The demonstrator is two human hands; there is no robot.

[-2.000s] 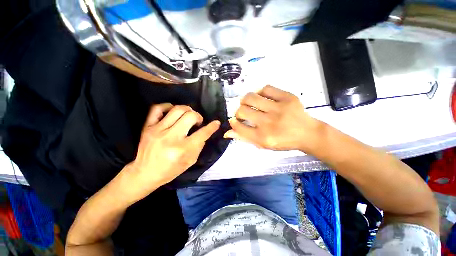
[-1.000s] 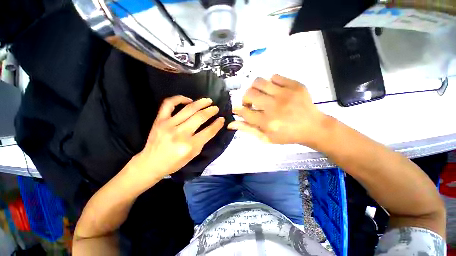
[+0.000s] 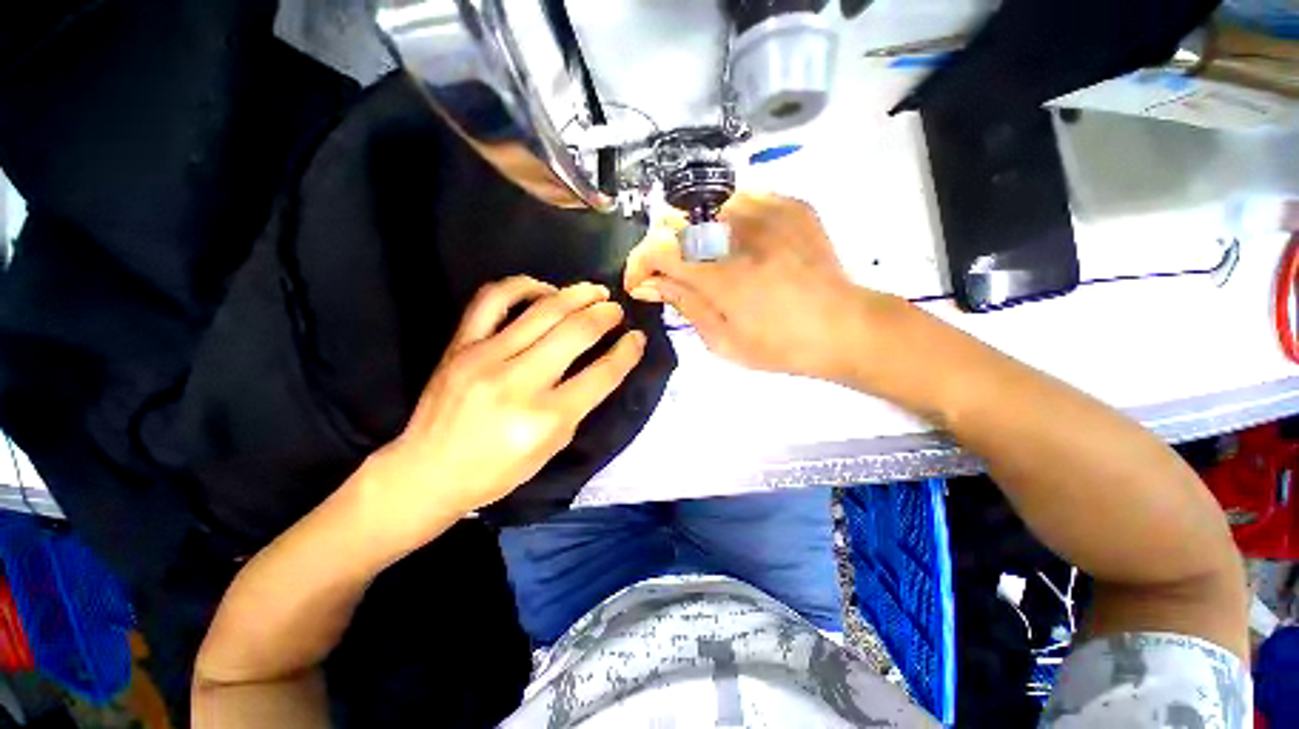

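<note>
The black garment (image 3: 242, 328) is heaped on the left of the white sewing table and hangs over its front edge. My left hand (image 3: 520, 392) lies flat on the cloth near its right edge, fingers slightly apart, not gripping. My right hand (image 3: 755, 285) pinches the right edge of the black cloth between thumb and fingers, close beside the needle area (image 3: 691, 178). Its upper fingers are partly hidden behind the machine's small metal parts. The sewing machine's shiny curved guard (image 3: 506, 114) stands over the cloth, left of the needle.
A black smartphone (image 3: 1002, 214) lies on the table (image 3: 883, 413) at the right. A black strip (image 3: 1061, 50) hangs above it. A red loop (image 3: 1286, 296) shows at the right rim. Blue crates (image 3: 898, 577) stand under the table. White cords show at the lower right.
My right hand has moved up and left to the needle area and now pinches the cloth edge. My left hand stays on the cloth. The view has shifted slightly.
</note>
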